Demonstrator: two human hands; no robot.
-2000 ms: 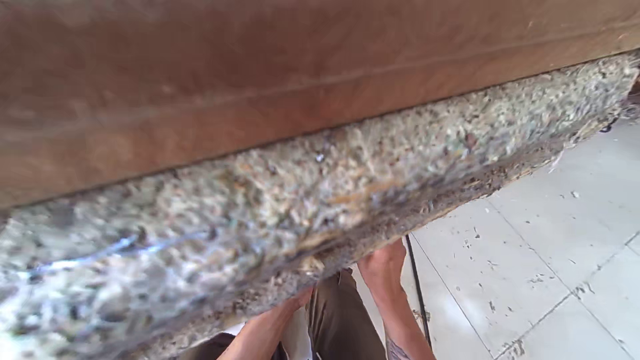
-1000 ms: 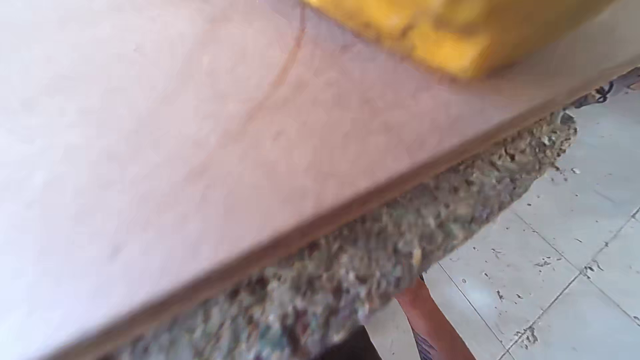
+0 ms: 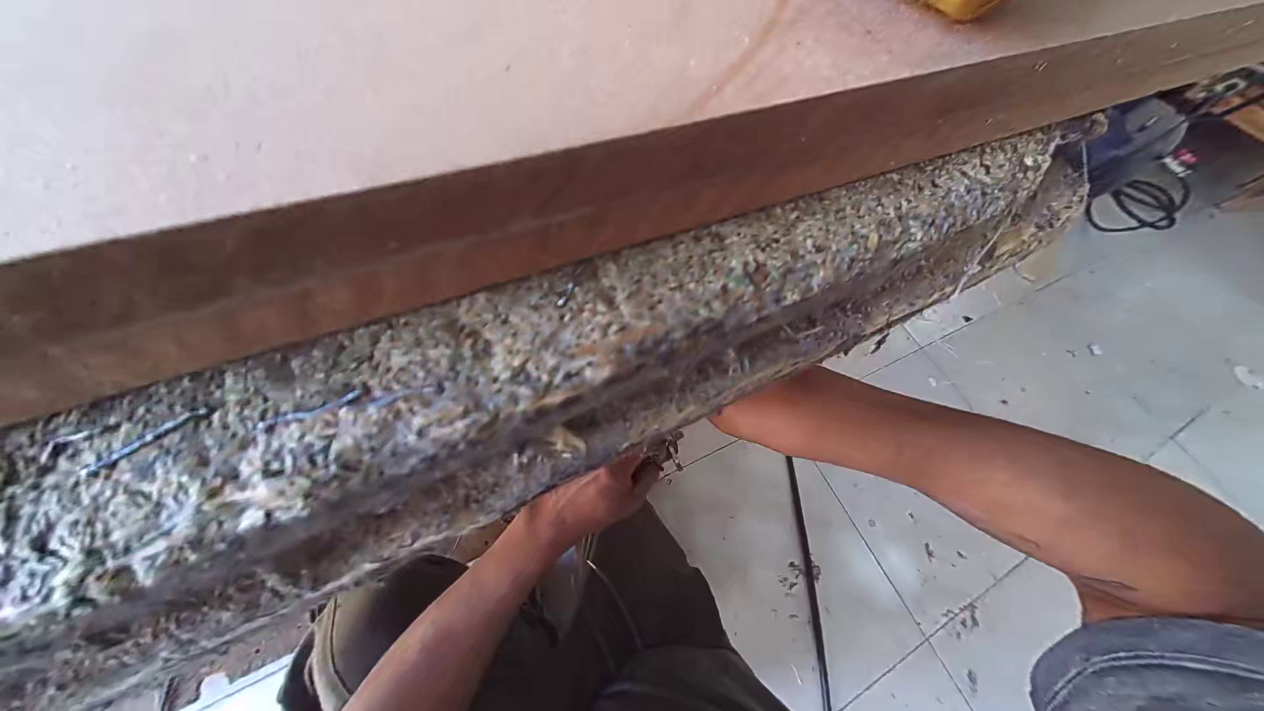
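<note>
A thick pad of compressed, multicoloured fibrous material runs slantwise under the brown edge of a light-topped board. Blue thread-like strands lie on the pad's side at the left. My left hand is at the pad's lower edge, near some loose fibres; its fingers are mostly hidden, so what it holds cannot be told. My right forearm reaches in from the right, and the hand goes out of sight beneath the pad.
A yellow object rests on the board's top. A black cable or rod crosses the tiled floor, which has scattered debris. At the far right are a blue-grey device and a coiled black cord.
The left hand, out of sight a second ago, shows again below the pad. The right forearm now comes in from the right side instead of from below. The view has shifted.
</note>
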